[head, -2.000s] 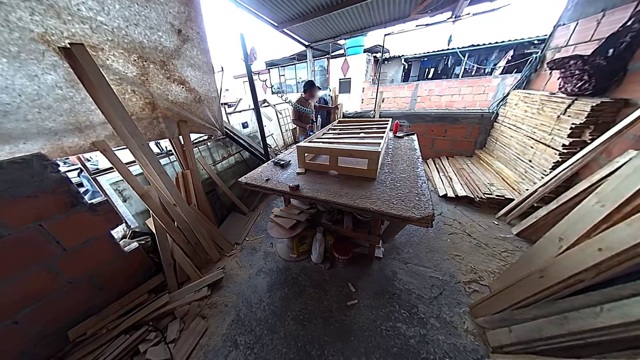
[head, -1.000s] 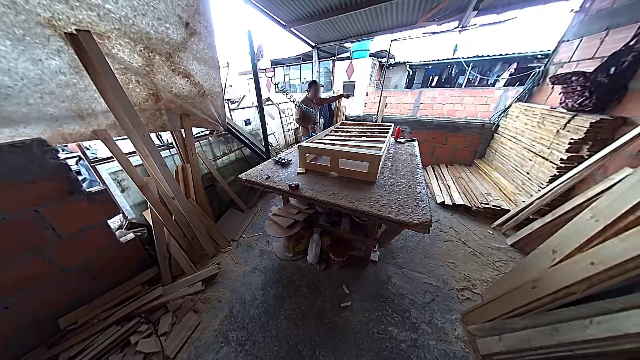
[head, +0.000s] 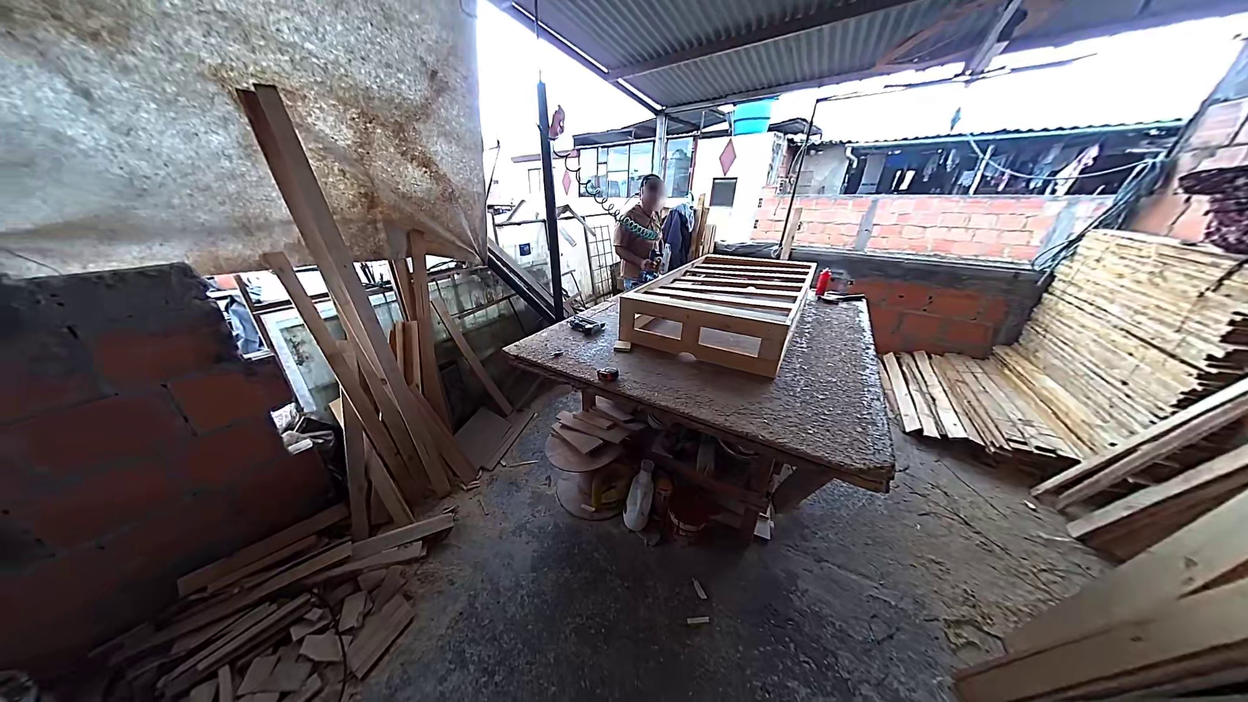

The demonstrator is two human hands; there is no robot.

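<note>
Neither my left hand nor my right hand shows in the head view. A slatted wooden frame [head: 726, 310] with rectangular openings in its near end lies on a rough-topped workbench [head: 819, 409]. On the bench's left part are a dark tool [head: 586, 325] and a small tape measure [head: 607, 374]. A red bottle [head: 824, 282] stands beside the frame's far right side. Behind the bench stands another person [head: 641, 229], near a coiled green air hose [head: 624, 219]; what this person holds is too small to tell surely.
Long boards [head: 331, 263] lean at the left above a heap of wood offcuts [head: 322, 624]. Stacked planks [head: 1131, 331] line the right wall, with more boards [head: 1121, 624] in the near right corner. Under the bench are a wooden spool [head: 583, 453] and a plastic bottle [head: 639, 497]. Small scraps [head: 698, 620] lie on the floor.
The other person's arm, stretched out to the right one second ago, is now lowered in front of the body.
</note>
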